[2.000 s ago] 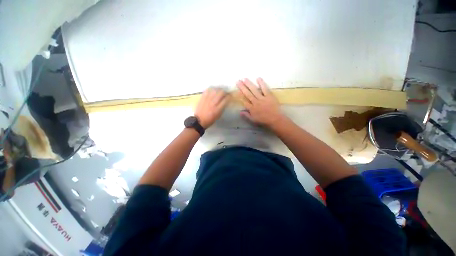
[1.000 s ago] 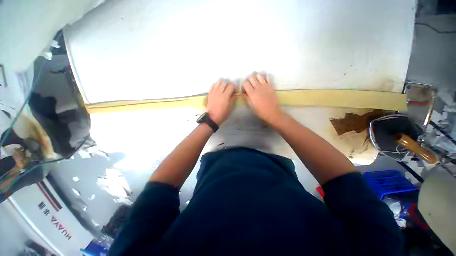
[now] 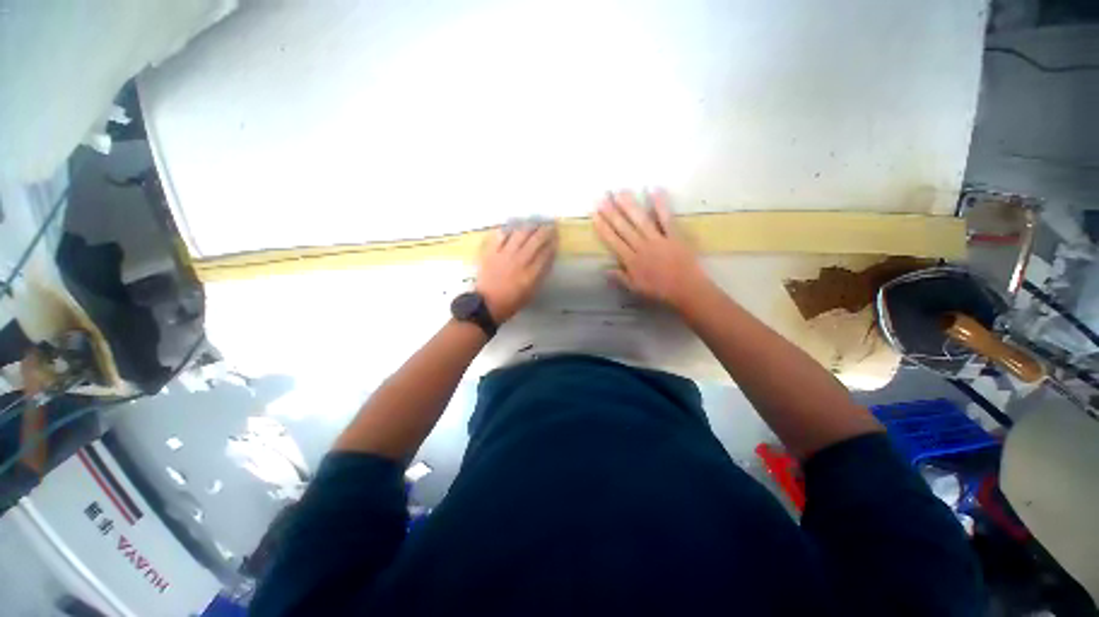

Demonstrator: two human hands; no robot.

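Note:
A long yellow-tan fabric strip (image 3: 820, 234) lies flat across the white ironing table cover (image 3: 422, 133), from its left edge to its right edge. My left hand (image 3: 518, 268), with a dark watch on the wrist, lies on the strip left of centre, fingertips slightly blurred. My right hand (image 3: 648, 247) lies on the strip right of centre with its fingers spread. A short stretch of strip shows between the hands. A steam iron with an orange-brown handle (image 3: 994, 347) sits on the iron rest (image 3: 886, 316) at the table's right.
A dark brown scorched patch (image 3: 832, 289) lies beside the iron rest. A blue plastic basket (image 3: 934, 432) and a red object (image 3: 783, 472) are below at the right. A white machine part lettered HUAYA (image 3: 121, 530) is at the lower left. White scraps lie on the floor.
My hands came together at the strip's middle, then moved apart again, left hand leftward and right hand rightward. The strip between them now shows flat. The view has shifted slightly.

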